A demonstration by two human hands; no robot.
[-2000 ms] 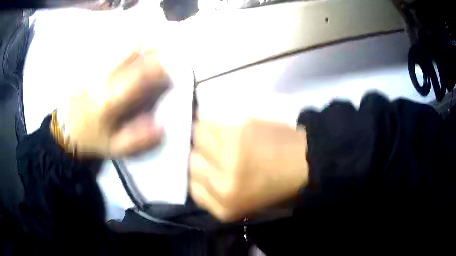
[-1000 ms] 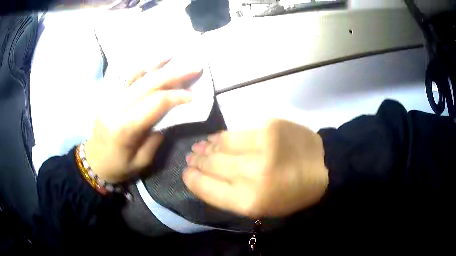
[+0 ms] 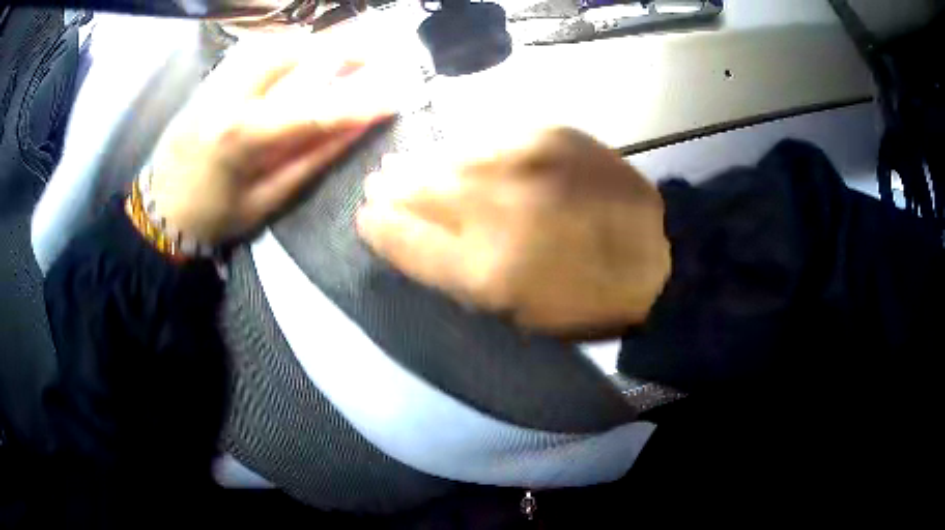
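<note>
Dark grey cloth with a fine texture lies across the front of the table, with a pale curved strip along it. My left hand rests at upper left on the cloth near the needle area, fingers stretched and held together. My right hand is on the cloth's upper edge, fingers bent down onto it. Whether either hand pinches the cloth cannot be told. A black rounded attachment hangs just beyond the fingers. The needle area is washed out by glare.
A slim blue and silver cutter lies behind the attachment. Black looped scissors handles are at the right table edge. The beige table has a dark seam. Pale cloth and dark cloth are at left.
The white panel that lay under my hands no longer shows there; grey cloth and the pale strip now spread widely. Both hands have moved up toward the machine.
</note>
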